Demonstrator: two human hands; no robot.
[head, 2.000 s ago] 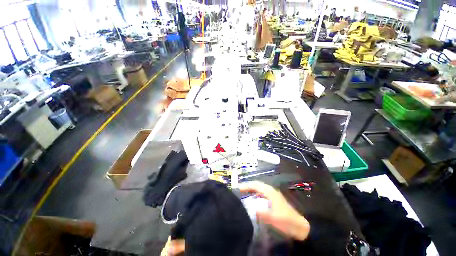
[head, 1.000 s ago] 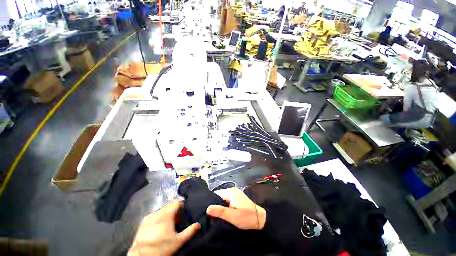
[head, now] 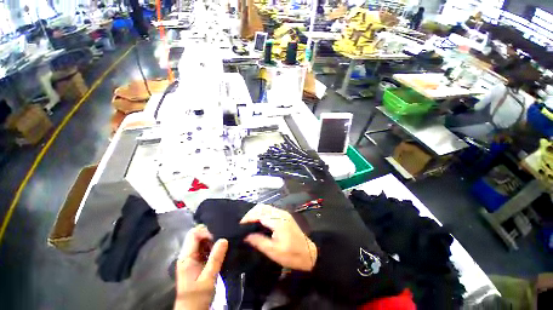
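Observation:
A black sewn article (head: 224, 217) is bunched between my hands in front of the sewing machine (head: 194, 139). My left hand (head: 199, 266) pinches its near left edge between thumb and fingers. My right hand (head: 280, 237) grips its right side, with thumb and fingers around a fold. The article covers the machine's needle area from view. Its lower part hangs toward me and merges with dark cloth. A flat black piece (head: 128, 237) lies on the table to the left. Black straps with pale edges (head: 291, 161) lie fanned on the machine bed.
Red-handled snips (head: 310, 205) lie right of the machine. A control panel (head: 334, 134) stands by a green crate (head: 358, 166). A heap of black pieces (head: 406, 242) covers much of the pale side table (head: 388, 183). A cardboard box (head: 70, 212) is at left. A person (head: 506, 109) sits far right.
The view has swung right. My hands have lifted the black article slightly and turned it, with my left fingers now pinching its edge. Earlier, my right hand was open beside it.

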